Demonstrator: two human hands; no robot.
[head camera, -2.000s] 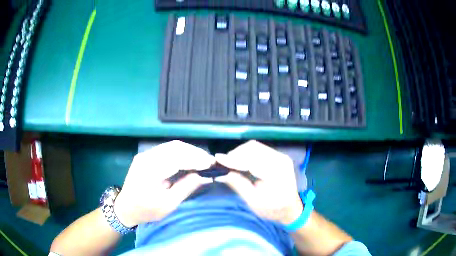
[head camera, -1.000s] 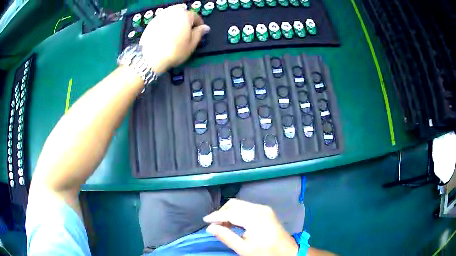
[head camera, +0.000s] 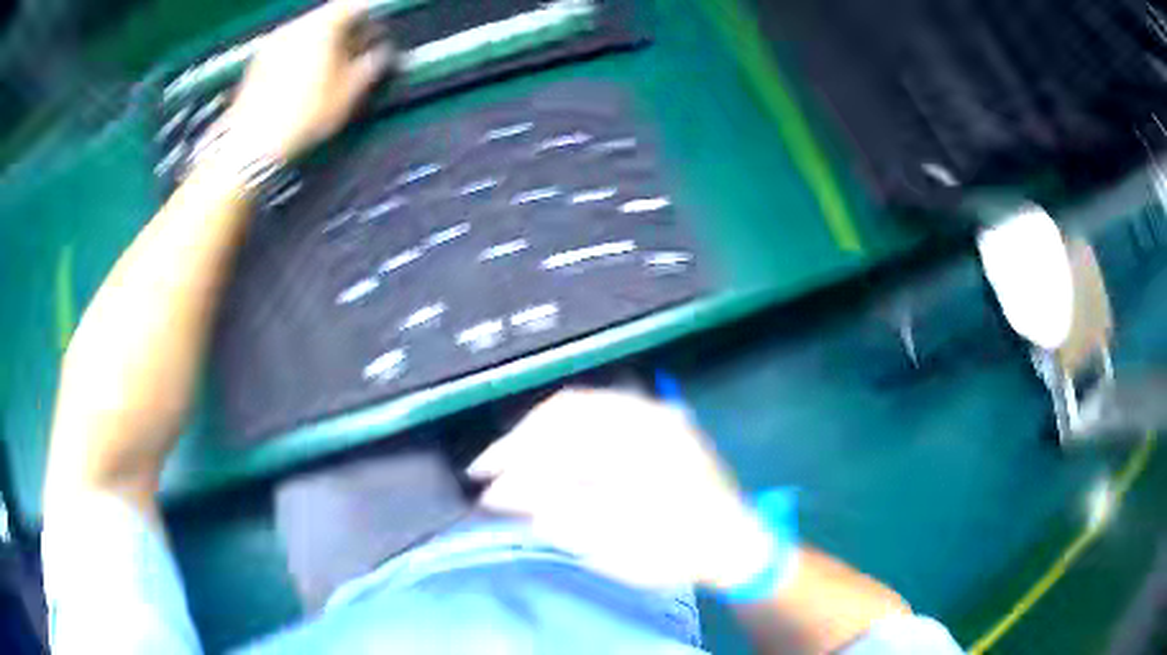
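Observation:
The frame is badly blurred. My left hand (head camera: 305, 83) is over the left part of the long black module tray (head camera: 518, 64), its fingers at the tray's green modules (head camera: 486, 41); whether it holds anything cannot be told. My right hand (head camera: 608, 480) is over my lap, fingers curled and pointing left; its palm is hidden. The black-grey housing tray (head camera: 275, 346) lies between the module tray and the bench's front edge. Black housings with pale patches, streaked by blur, stand in its grooves (head camera: 483, 335).
A dark ridged pile (head camera: 947, 96) stands at the upper right, beyond a yellow-green tape line (head camera: 800, 141). A white rounded object (head camera: 1026, 275) on a frame is at the right, below the bench edge. A blue wrist band (head camera: 764, 544) is on my right wrist.
Since one second ago the view has swung and tilted, and both trays appear further left and slanted. My left hand remains at the module tray. My right hand remains over the lap, fingers more curled.

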